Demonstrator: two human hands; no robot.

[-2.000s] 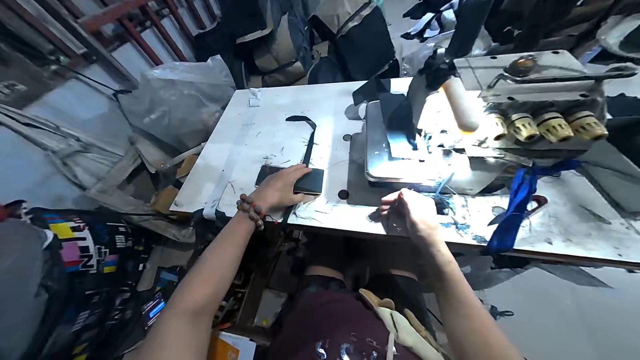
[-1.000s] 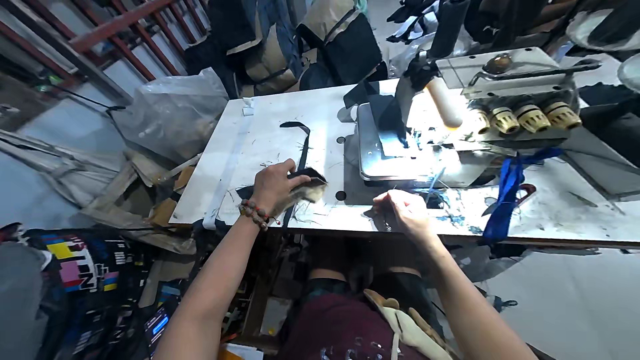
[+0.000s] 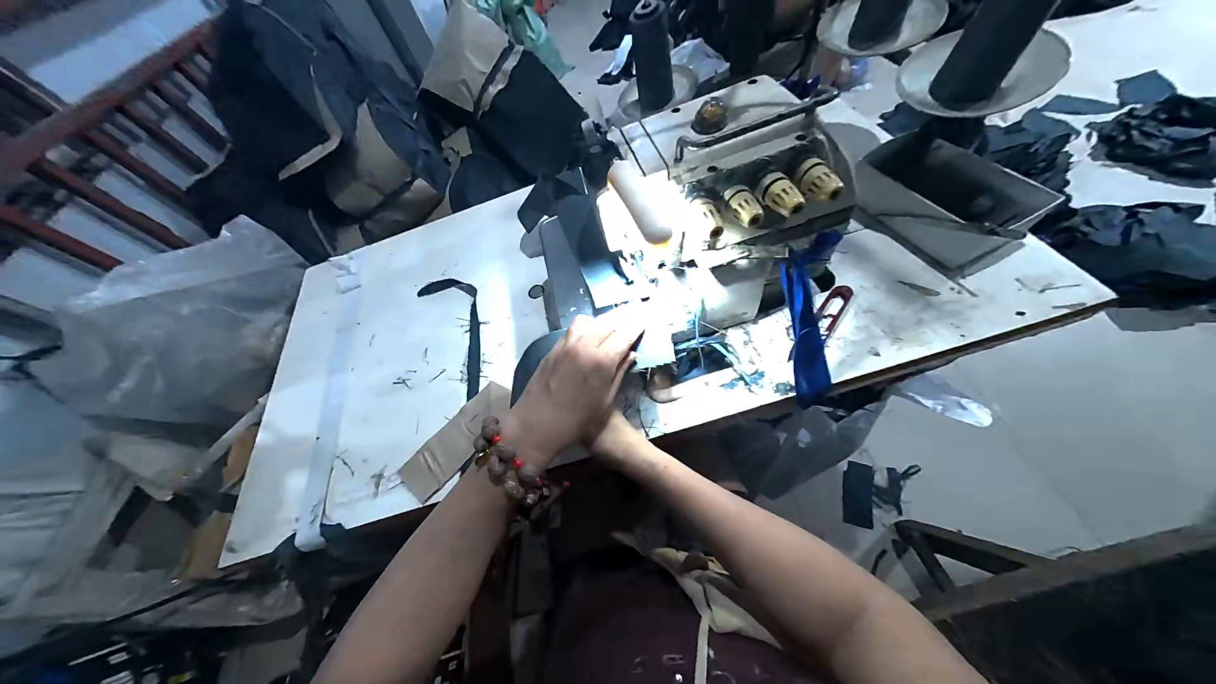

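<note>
An overlock sewing machine with several cream tension dials stands on a white table, its needle area in bright lamp glare. My left hand, a beaded bracelet at its wrist, holds a dark fabric piece near the machine's front plate. Beneath and beyond it lies my right hand, mostly covered; what it holds, if anything, is hidden. A tan and brown flat piece rests at the table's front edge, left of my left hand. Behind that piece lies a narrow black strip.
Blue ribbon hangs over the front edge beside red-handled snips. A grey metal tray and thread cones stand at the right. Clear plastic bulges beyond the table's left side, and dark fabric pieces are heaped behind.
My left hand has moved right from the table's left part to the machine, with dark fabric in it. It now overlaps my right hand. The view has turned to the right.
</note>
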